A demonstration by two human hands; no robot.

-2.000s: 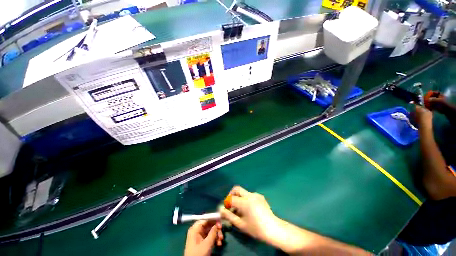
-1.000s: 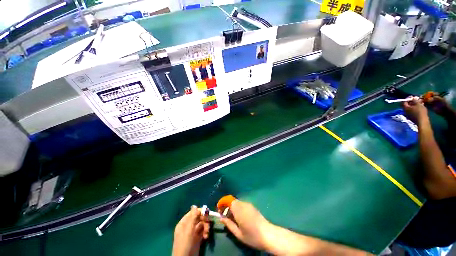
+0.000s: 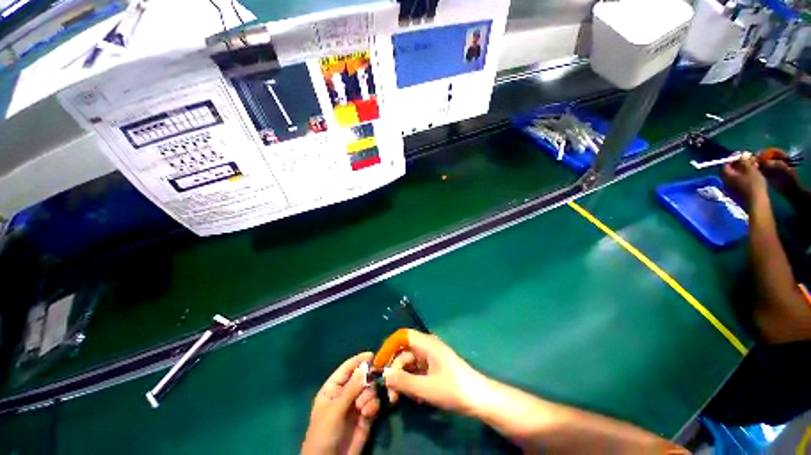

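My left hand (image 3: 342,404) is at the bottom centre and pinches a small white end piece (image 3: 367,371) in its fingertips. My right hand (image 3: 436,373) touches it from the right and holds an orange hand tool (image 3: 391,344), whose working end is hidden at the fingers. Thin black strands (image 3: 411,311) show on the green bench just above my hands. Most of the held part is hidden by the fingers. Another white bar part (image 3: 182,366) with a dark strand lies slanted by the rail on the left.
A dark metal-edged rail (image 3: 356,283) crosses the bench. A blue tray of white pieces (image 3: 569,140) is behind it by the post. Yellow tape (image 3: 658,277) runs at the right; beyond it a neighbouring worker's hands hold a white bar above a blue tray (image 3: 702,213). Instruction sheets (image 3: 240,169) hang behind.
The white bar that stuck out left of my hands is now mostly hidden, and my hands have closed together around the small white piece. The view has shifted slightly. The neighbour's hands have moved.
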